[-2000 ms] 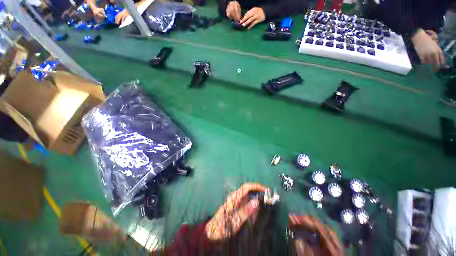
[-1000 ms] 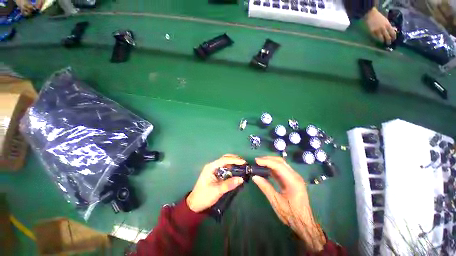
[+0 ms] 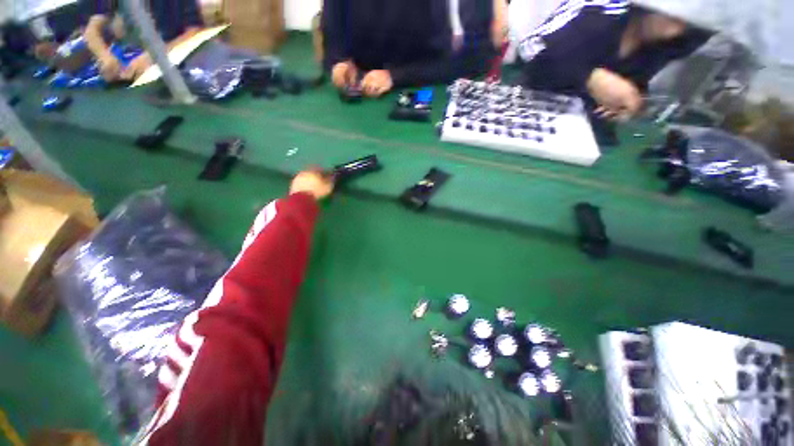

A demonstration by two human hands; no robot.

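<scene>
My left hand (image 3: 312,183) is stretched out to the far strip. Its fingers are closed at the left end of a long black housing (image 3: 359,165); the fingertips are small and partly hidden. My right hand is not in view. A group of wired round units with white faces (image 3: 506,345) stands on the bench at lower right centre. A dark blurred shape (image 3: 400,409) lies at the bottom edge, partly behind hair, too unclear to name.
More black housings (image 3: 427,189) lie spaced along the green strip (image 3: 505,213). A plastic parts bag (image 3: 144,279) is beside my left sleeve. White foam trays (image 3: 696,375) stand at lower right, a carton (image 3: 39,239) at left. Workers sit opposite, near another foam tray (image 3: 522,144).
My left hand has left the black part both hands held and reached forward to the strip. My right hand has gone out of view. The view has tilted up, showing the workers opposite.
</scene>
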